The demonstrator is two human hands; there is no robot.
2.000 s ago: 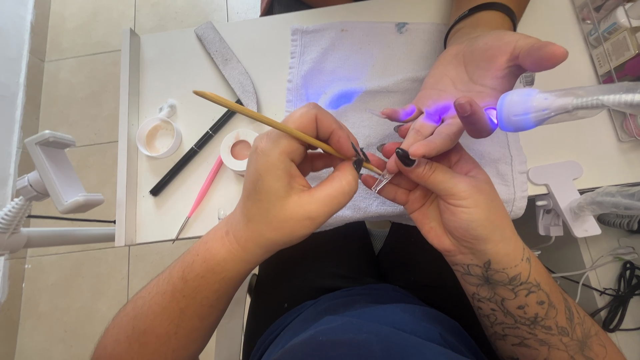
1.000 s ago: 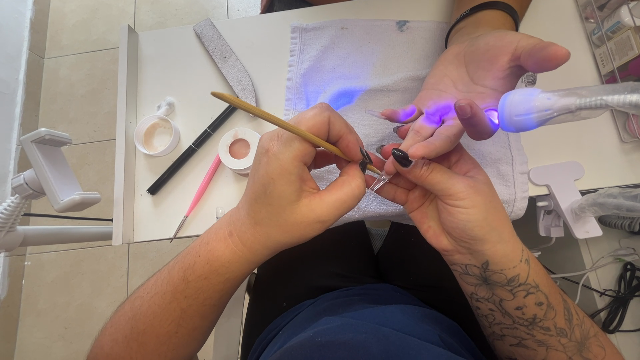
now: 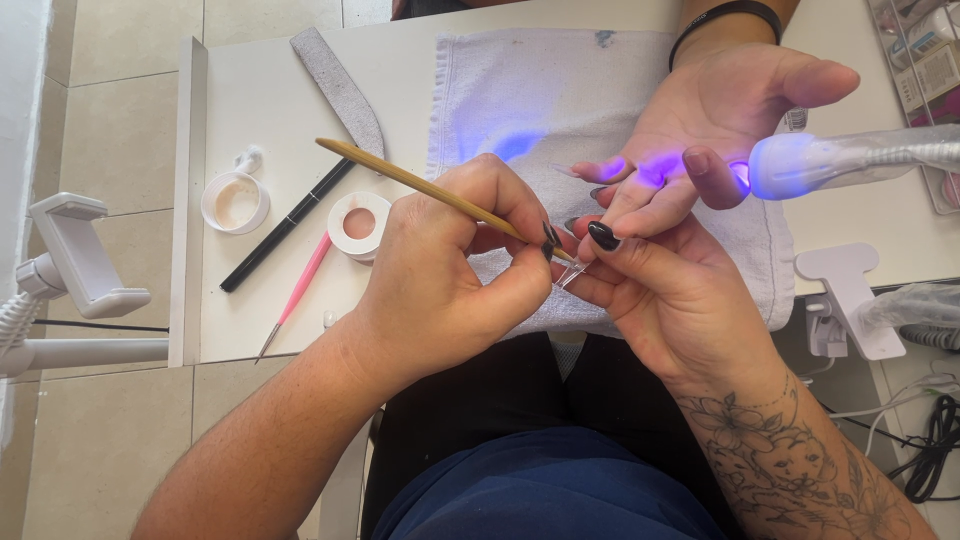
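Observation:
My left hand (image 3: 465,262) pinches a wooden stick (image 3: 420,184) near its lower end, whose tip meets a clear nail tip (image 3: 571,274) at a fingertip of another person's hand (image 3: 720,112). With my right hand (image 3: 667,285) I grip that person's fingers from below, my black-nailed thumb on top. The other person's palm faces up; one finger bears a long clear nail (image 3: 564,169). A lamp head (image 3: 780,166) casts violet light on their fingers. Beneath lies a white towel (image 3: 510,97).
Left on the white table (image 3: 247,90) are a grey nail file (image 3: 341,94), a black pen-like tool (image 3: 289,225), a pink-handled brush (image 3: 304,289), an open jar of pink product (image 3: 360,225) and a small dish (image 3: 235,203). A phone holder (image 3: 86,255) stands left, a white clamp (image 3: 851,300) right, beside a clear organizer (image 3: 922,82).
The upper end of the wooden stick has swung slightly to the right, and my left hand has shifted a little. My right hand keeps its hold on the other person's fingers.

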